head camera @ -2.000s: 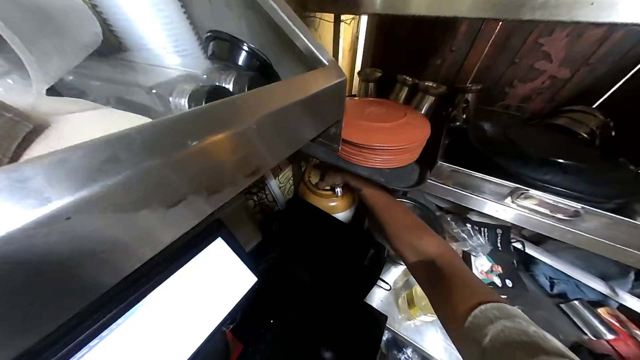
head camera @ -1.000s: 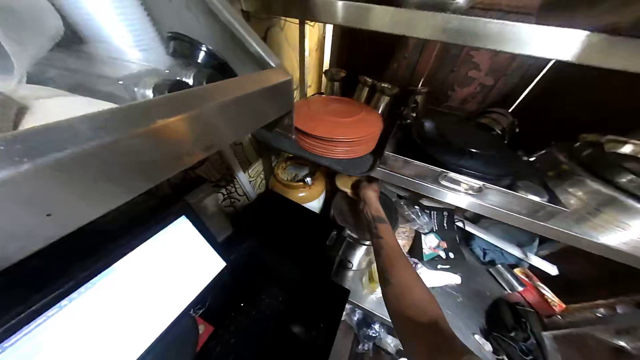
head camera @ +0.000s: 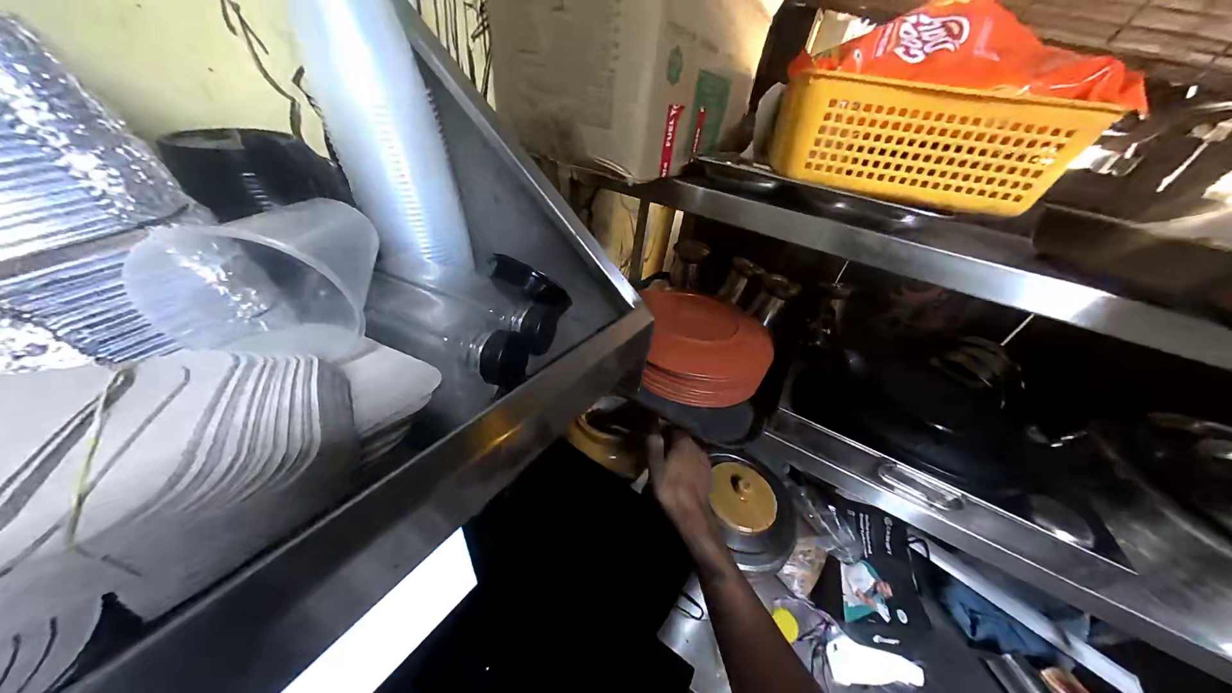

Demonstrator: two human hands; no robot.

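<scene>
My right hand (head camera: pixel 681 472) reaches in under the shelf, its fingers at the near side of a brown-and-cream ceramic jar (head camera: pixel 604 445) whose mouth looks uncovered. Whether the fingers hold something is hidden by shadow. Right beside the wrist, a round tan lid with a knob (head camera: pixel 741 496) lies on a dark round metal vessel (head camera: pixel 770 547). Above the hand, a stack of orange-red plates (head camera: pixel 707 348) rests on a dark tray (head camera: pixel 717 419). My left hand is out of view.
A steel shelf edge (head camera: pixel 481 452) crosses close at left, bearing paper trays (head camera: pixel 221 452), clear plastic cups (head camera: pixel 385 135) and bottles. A lit screen (head camera: pixel 395 616) sits below. A yellow basket (head camera: pixel 943 140) and a cardboard box (head camera: pixel 616 87) stand on the upper shelf. Packets lie lower right.
The right hand was on the jar, then at the tan lid beside it; now the lid lies on the dark vessel and the hand is back by the jar. The view has shifted.
</scene>
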